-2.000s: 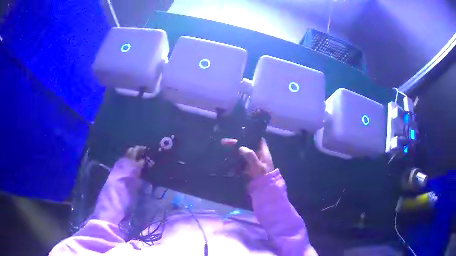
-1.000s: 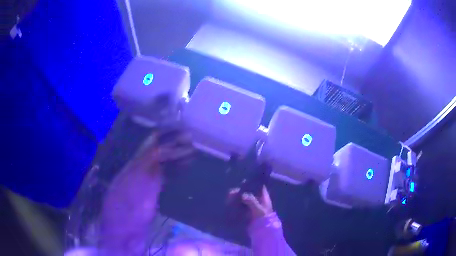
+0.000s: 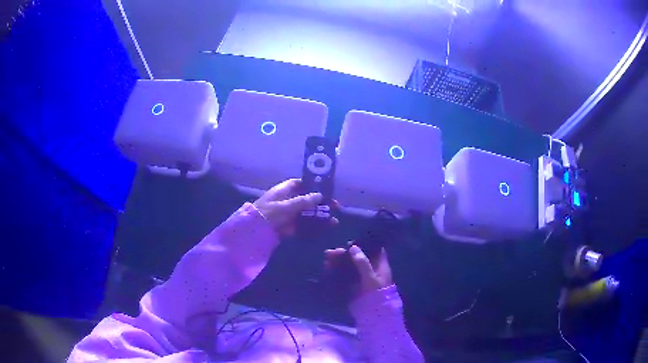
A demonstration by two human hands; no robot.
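Four white projectors stand in a row: far left (image 3: 165, 127), left-centre (image 3: 266, 145), right-centre (image 3: 391, 169) and right (image 3: 490, 195). Each shows a glowing ring on its upward face. My left hand (image 3: 288, 205) is closed on a black remote (image 3: 319, 186), held upright in front of the gap between the two middle projectors, with a fingertip on its lower part. My right hand (image 3: 366, 269) is below the right-centre projector, fingers curled. Something dark may be between its fingers, but it blends into the dark mat and I cannot tell.
A mesh basket (image 3: 455, 86) stands at the far bench edge. A white power strip (image 3: 551, 190) with blue lights is at the right edge, with a yellow cylinder (image 3: 593, 291) below it. A blue curtain (image 3: 57, 156) hangs left. Thin dark cords lie over my lap.
My left hand has moved right from the far-left projector to the middle and now raises the remote. My right hand stays near the middle. The bright wall image has left the view as the camera shifted.
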